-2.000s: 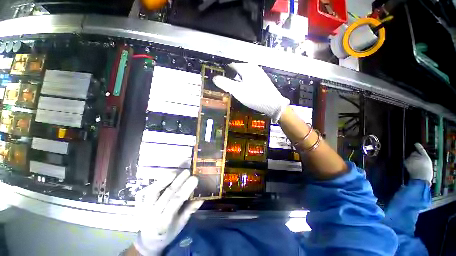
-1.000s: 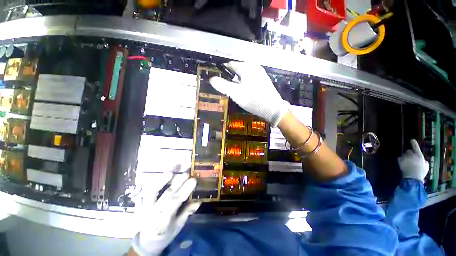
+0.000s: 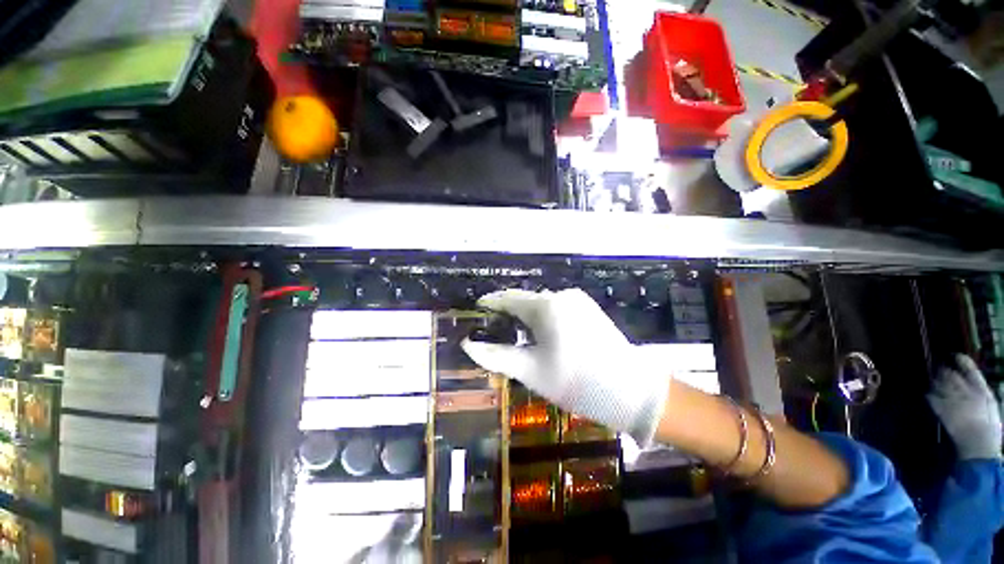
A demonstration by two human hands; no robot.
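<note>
A long amber-edged plate (image 3: 433, 441) lies over the circuit board, with a small white label on it. The near end runs out of the bottom edge. My right hand (image 3: 578, 358), in a white knitted glove, is at the far end of the plate. Its thumb and fingers curl around a small dark part (image 3: 502, 329), mostly hidden by the hand. My left hand (image 3: 391, 540), white-gloved, shows only as a blurred, cut-off shape over the heatsinks (image 3: 363, 371) at the bottom edge. Orange transformers (image 3: 536, 492) glow right of the plate.
A silver rail (image 3: 440, 229) crosses behind the boards. Beyond it are a black tray (image 3: 451, 154), an orange ball-like object (image 3: 302, 128), a red bin (image 3: 696, 75) and a yellow-orange ring (image 3: 757, 154). Another person's gloved hand (image 3: 969, 408) is at the far right.
The view has tilted up, so the rail and board sit lower and more shows behind the rail. My left hand has mostly dropped out of view. My right hand stays at the plate's far end.
</note>
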